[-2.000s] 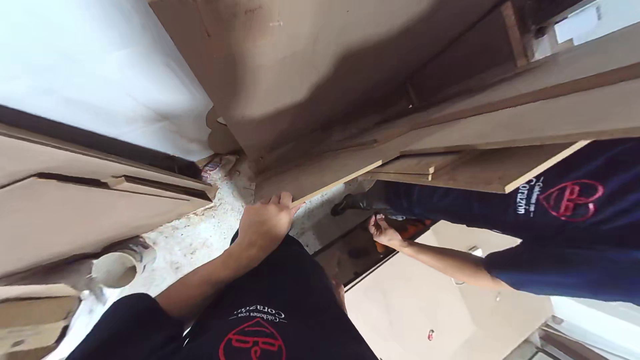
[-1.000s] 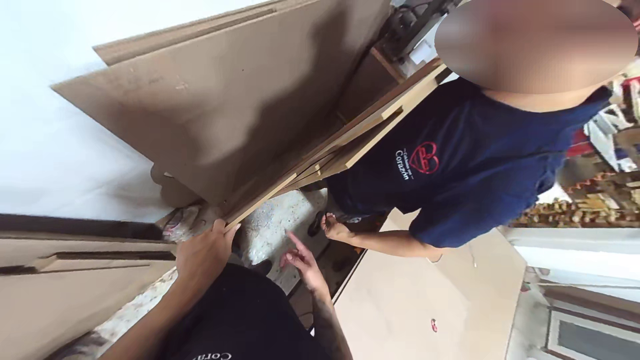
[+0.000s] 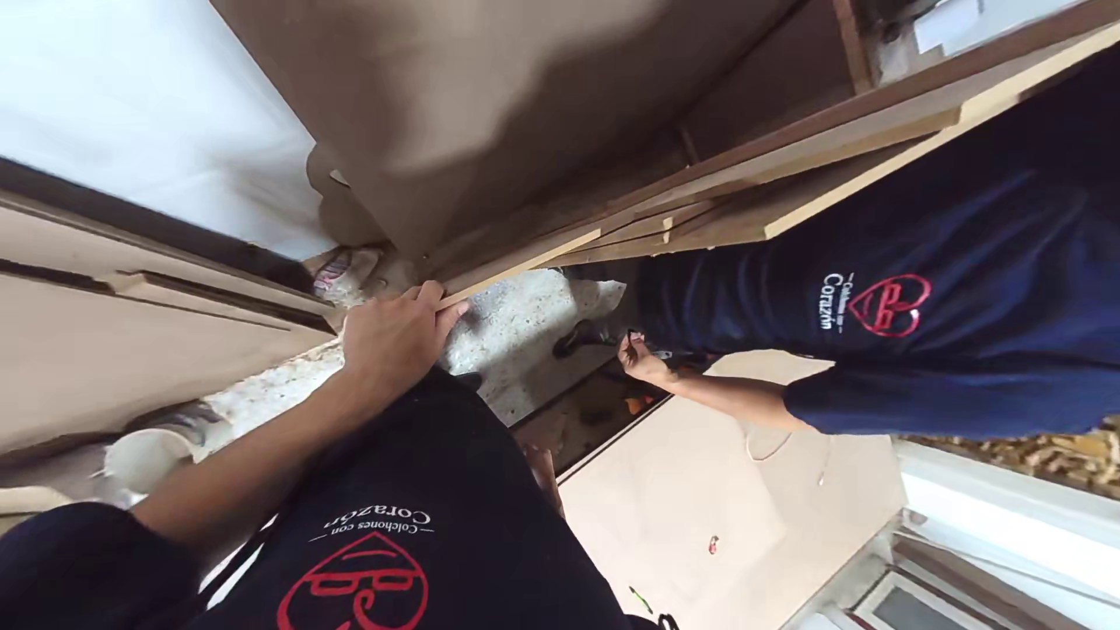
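My left hand (image 3: 394,343) grips the near end of a thin wooden board (image 3: 525,261), its thumb on the pale edge and its fingers over the top. The board is one of several stood on edge, with strips of wood (image 3: 814,162) between or along them. Of my right hand (image 3: 542,472) only a small part shows, low beside my dark shirt; the shirt hides the rest, so its grasp cannot be made out. A co-worker in a dark blue shirt stands against the far side of the boards, one hand (image 3: 643,359) low, holding something small and dark.
A large brown panel (image 3: 525,105) leans behind the boards. More panels (image 3: 131,350) stand at the left, near a white bucket (image 3: 149,459). A pale sheet-topped table (image 3: 700,490) at lower right bears a small red item (image 3: 713,544). The floor (image 3: 516,341) is speckled.
My right hand, raised with a finger extended one second ago, has dropped beside my body. My left hand stays on the board's end. The view has tilted down, and the co-worker's head has left it.
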